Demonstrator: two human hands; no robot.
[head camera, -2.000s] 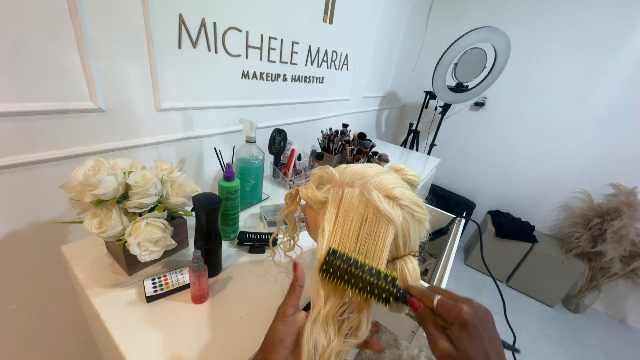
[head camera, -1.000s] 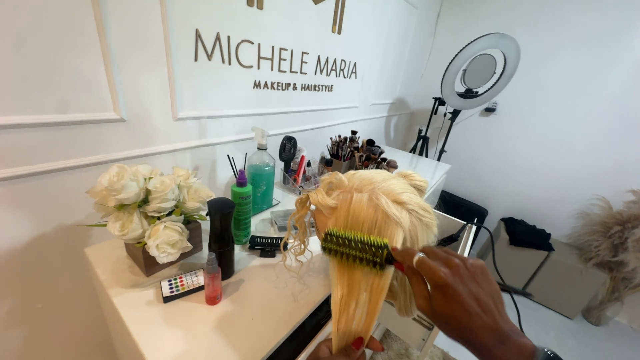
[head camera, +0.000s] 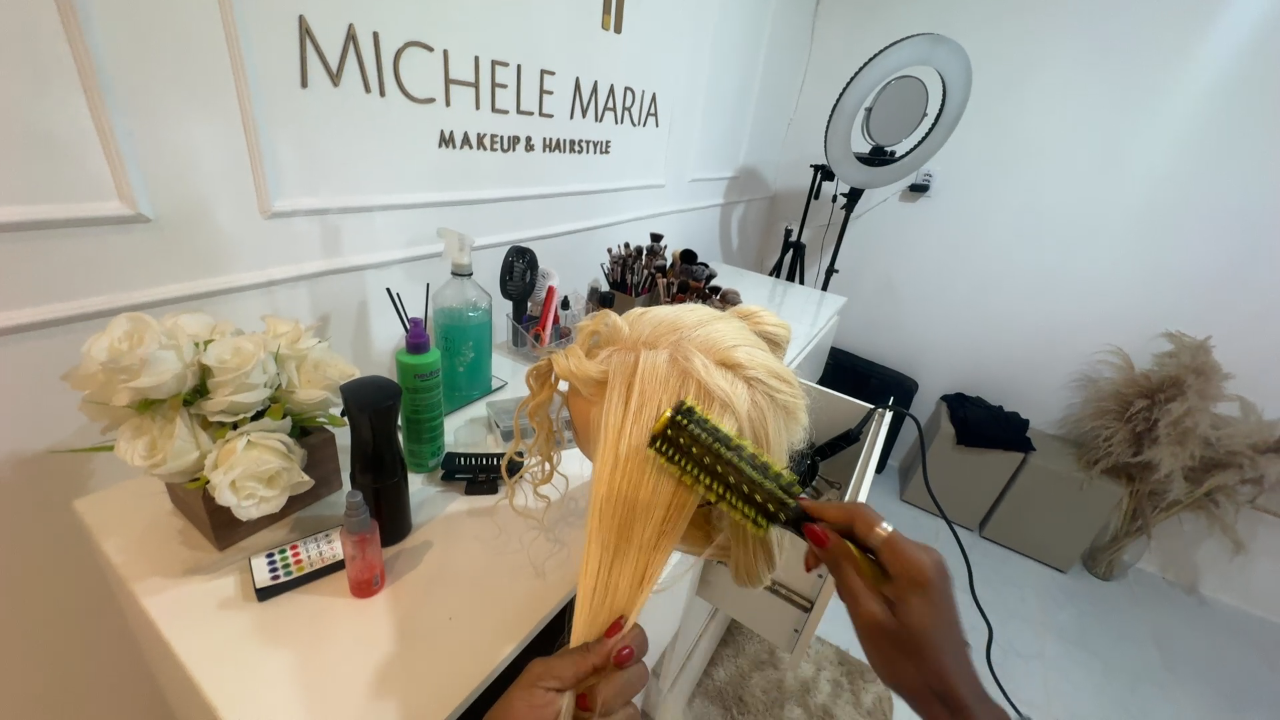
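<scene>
A mannequin head with a blonde wig (head camera: 700, 360) stands at the middle, its hair pinned up at the top, with curls hanging at the left. My left hand (head camera: 590, 675) grips the lower part of a long straight section of hair (head camera: 625, 500), pulled down toward me. In my right hand (head camera: 885, 590) is the handle of a round hair brush (head camera: 725, 465) with black and yellow bristles. The brush touches the hair at the right edge of that section, around mid-height. How the mannequin head is supported is hidden.
On the white table (head camera: 430, 620) stand white artificial flowers (head camera: 235, 370), a black spray bottle (head camera: 375, 460), a small red bottle (head camera: 363, 550), a remote control (head camera: 298, 562), green bottles and makeup brushes (head camera: 655, 270). An open drawer (head camera: 770, 600) and a black cable (head camera: 945, 510) are at the right.
My left hand, open beside the hair two seconds ago, now holds the section's lower part. My right hand has tilted the brush from nearly level one second ago to slanting down rightward.
</scene>
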